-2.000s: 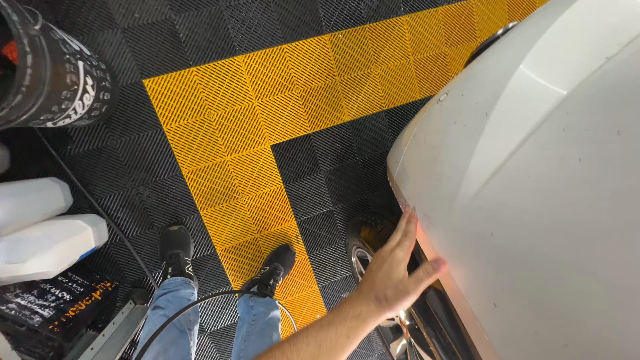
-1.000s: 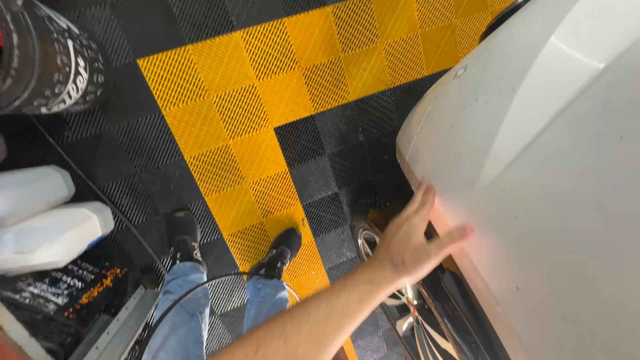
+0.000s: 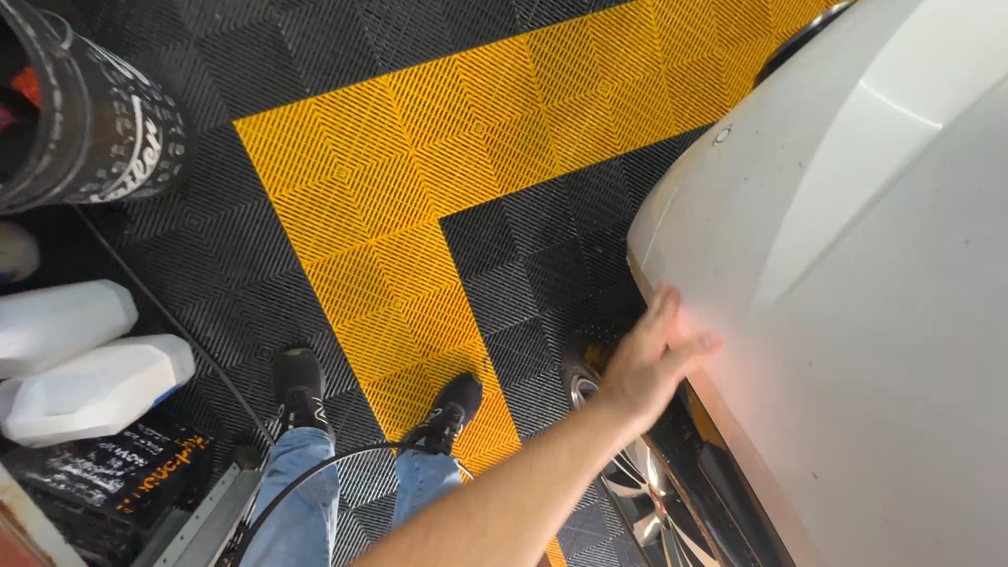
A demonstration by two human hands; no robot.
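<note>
My left hand (image 3: pixel 642 378) is stretched out from the bottom of the view, with its fingers apart and nothing in it. Its fingertips and thumb lie at the lower edge of a white car body panel (image 3: pixel 850 339); whether all of them touch the paint cannot be told. A reddish reflection shows on the panel beside the hand. Small dark specks dot the paint. Below the hand, a spoked alloy wheel (image 3: pixel 650 492) is partly hidden by the forearm and dark trim (image 3: pixel 717 465). My right hand is out of view.
Black and yellow ribbed floor tiles (image 3: pixel 378 260) lie underfoot. A black bucket (image 3: pixel 118 130) stands at the upper left, with white plastic jugs (image 3: pixel 98 390) below it. A thin black cable (image 3: pixel 173 319) crosses the floor, and a black hose (image 3: pixel 315 468) arcs over my legs. Metal framing (image 3: pixel 205 512) is at the lower left.
</note>
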